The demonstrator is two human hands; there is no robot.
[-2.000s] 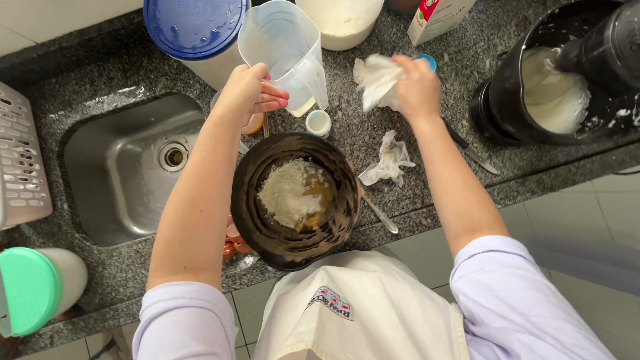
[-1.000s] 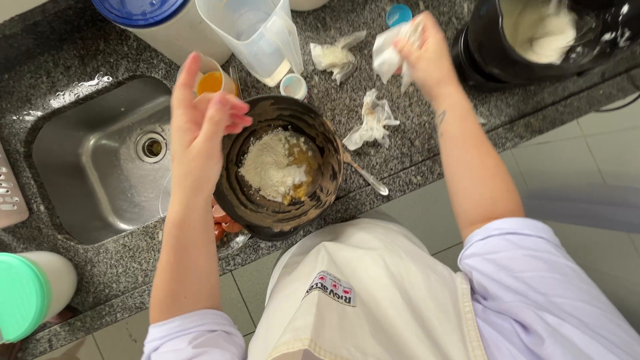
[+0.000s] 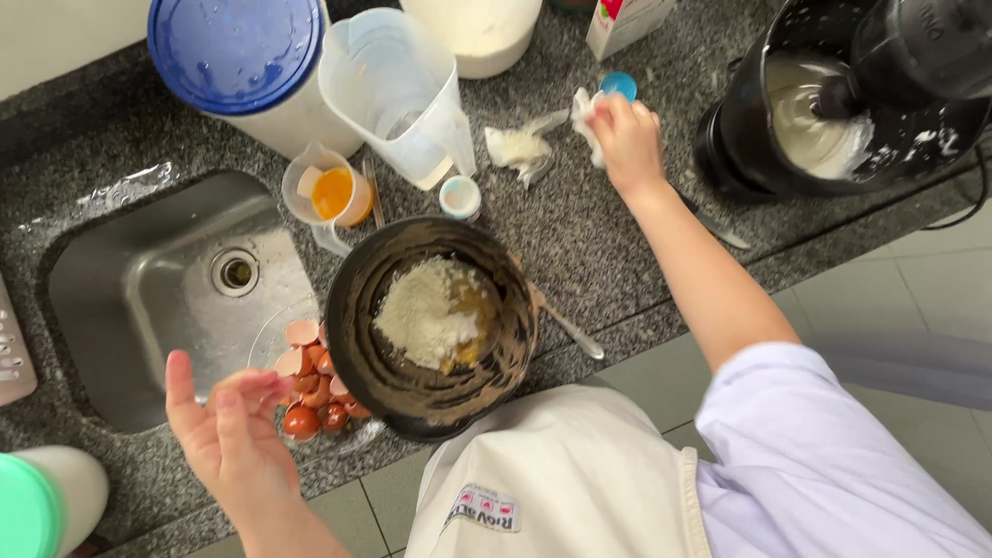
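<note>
My left hand (image 3: 240, 430) is empty with its fingers spread, left of the cracked eggshells (image 3: 316, 380) at the sink's edge. My right hand (image 3: 629, 143) pinches a crumpled piece of thin white plastic (image 3: 587, 128) beside a small blue lid (image 3: 618, 87). Between the hands stands a dark bowl (image 3: 349, 325) with brown residue on its wall; flour-like powder (image 3: 430, 310) lies in it on a yellowish wet mass. Another crumpled plastic piece (image 3: 521, 147) with pale matter lies on the counter. A spoon handle (image 3: 573, 329) shows at the bowl's right side.
A steel sink (image 3: 167, 279) is at left. A cup with orange yolk (image 3: 333, 194), a clear pitcher (image 3: 395, 85), a small white jar (image 3: 460, 198) and a blue-lidded tub (image 3: 236, 50) stand behind the bowl. At right are a knife (image 3: 721, 226) and a stand mixer's bowl (image 3: 814, 124).
My left hand has moved from near the pitcher and yolk cup down beside the eggshells. My right hand, still with plastic in it, is now next to the blue lid.
</note>
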